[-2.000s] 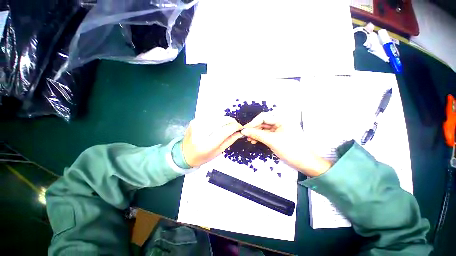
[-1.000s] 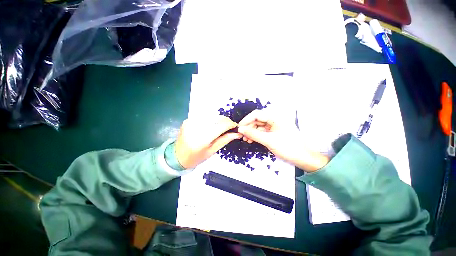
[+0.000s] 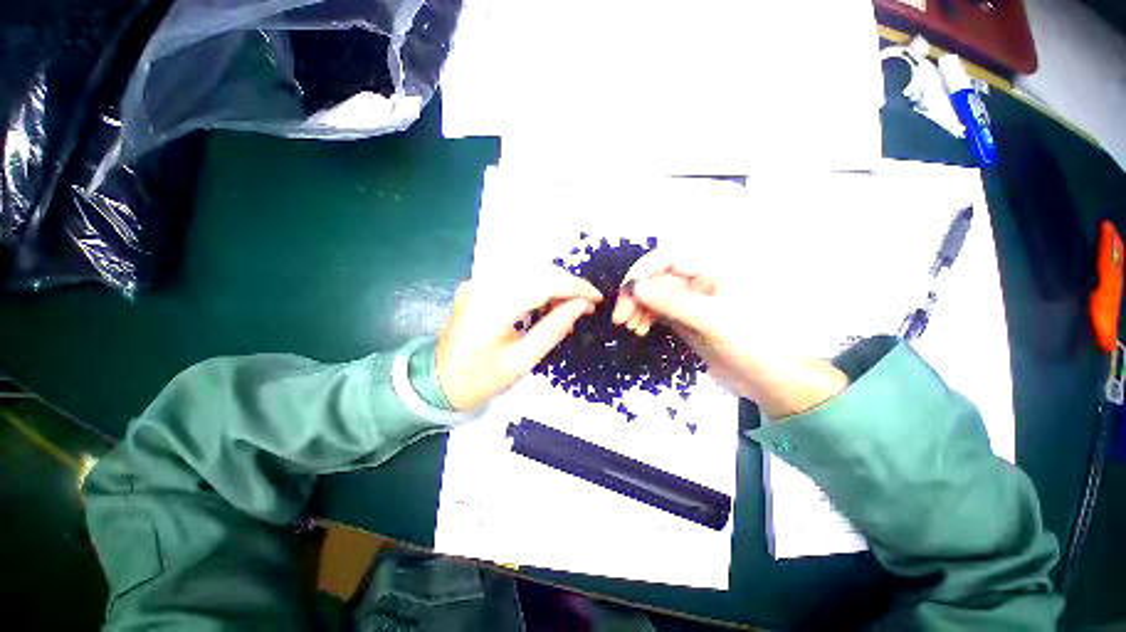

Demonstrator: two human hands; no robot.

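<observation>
A heap of small black parts (image 3: 617,364) lies on a white paper (image 3: 580,540) in front of me. My left hand (image 3: 500,340) is over the left side of the heap, thumb and forefinger close together; whether a part is between them cannot be told. My right hand (image 3: 704,324) is over the right side of the heap, with a small dark part (image 3: 629,288) pinched at the fingertips. The two hands are slightly apart. A black cylindrical bar (image 3: 617,474) lies slanted on the paper, nearer me than the heap.
White printed sheets (image 3: 667,87) lie beyond the heap, and more papers (image 3: 852,259) at right with a pen (image 3: 952,241). An open clear plastic bag (image 3: 198,93) and shiny black bags (image 3: 99,241) are at upper left. A blue-and-white marker (image 3: 972,114) and an orange tool (image 3: 1105,286) are at right.
The fingertips of both hands, together before, are now apart, and more of the heap shows between and below them. The black bar has stayed in place on the paper.
</observation>
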